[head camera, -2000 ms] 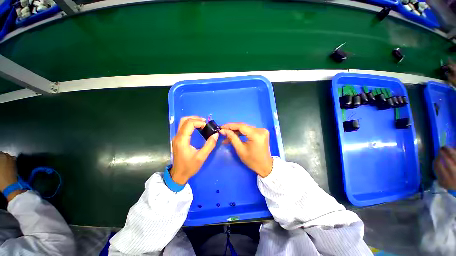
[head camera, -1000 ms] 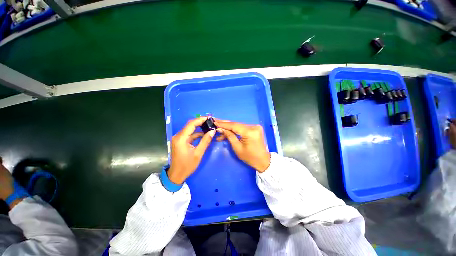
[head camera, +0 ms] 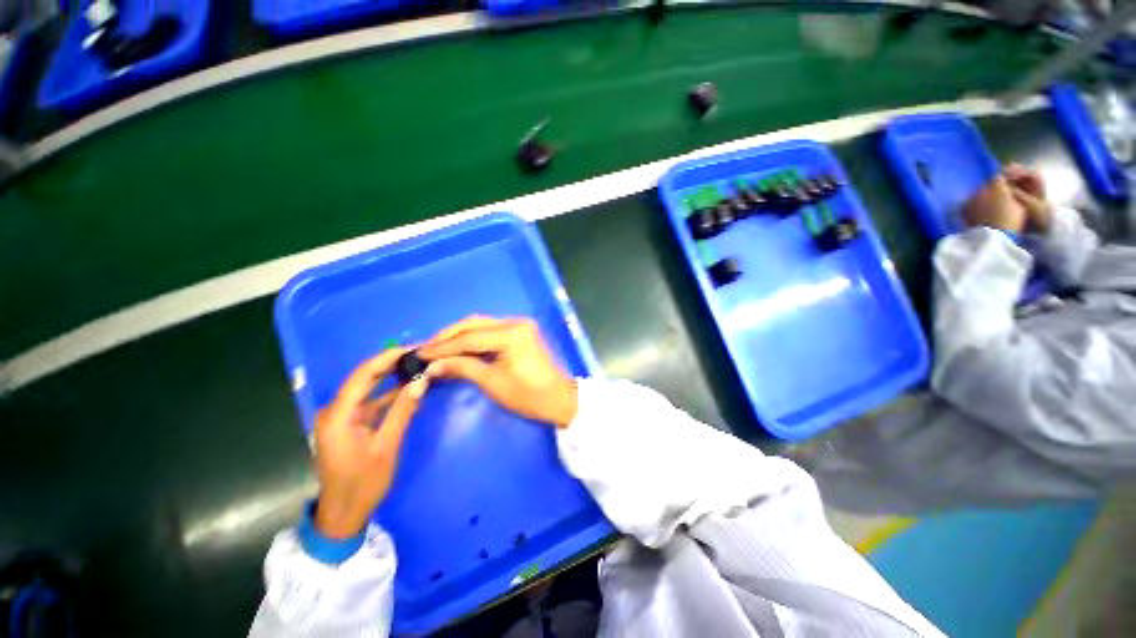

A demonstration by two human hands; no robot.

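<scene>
A small black housing [head camera: 411,365] is held between both hands over the blue work tray [head camera: 294,327]. My left hand [head camera: 358,451] grips its left side with thumb and fingertips. My right hand [head camera: 505,370] touches its right side with pinched fingertips. A bit of green shows just above the housing, partly hidden by the fingers. Several small black parts [head camera: 520,538] lie near the tray's near edge.
A right-hand tray [head camera: 816,361] holds a row of black units with green strips at its far end. A green conveyor belt [head camera: 374,143] beyond the white rail carries black units [head camera: 534,155]. A person [head camera: 1034,324] works at another blue tray on the right.
The view has turned to the right, so my tray appears lower left and the neighbouring person shows more fully. Units on the belt appear further left. Both hands still hold the housing.
</scene>
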